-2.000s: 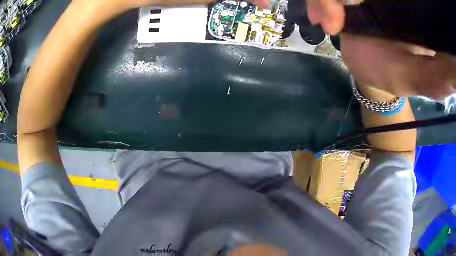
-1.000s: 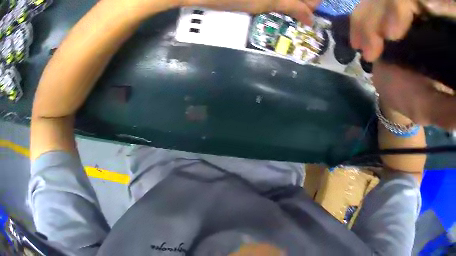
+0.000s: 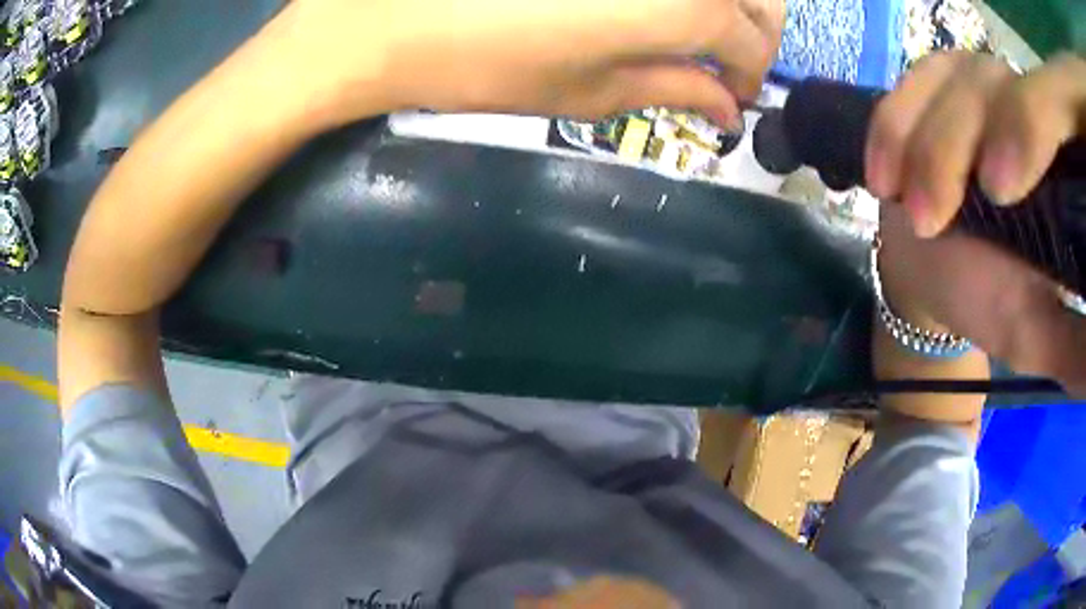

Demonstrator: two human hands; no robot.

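My right hand (image 3: pixel 971 149) grips the thick black electric screwdriver (image 3: pixel 828 129), which lies nearly flat with its tip pointing left. My left hand (image 3: pixel 703 66) is bent over the tip, fingers close together; whether they pinch a small screw cannot be told. Below the fingers, the module (image 3: pixel 637 139), with a yellow block and brass-coloured parts, sits in the white fixture (image 3: pixel 476 126), partly hidden by my left hand and forearm. The blue screw tray (image 3: pixel 840 42), full of silver bits, is behind the screwdriver.
Grouped modules (image 3: pixel 36 107) stand at the far left of the dark green bench (image 3: pixel 476 238). More small parts (image 3: pixel 947 24) lie right of the tray. A black cord (image 3: pixel 953 385) crosses my right forearm. A cardboard box (image 3: pixel 792 470) is below the bench edge.
The screwdriver's front end now shows beside the tray, pointing left. My left fingers have come to its tip, and my left hand covers more of the module and fixture. The view has shifted.
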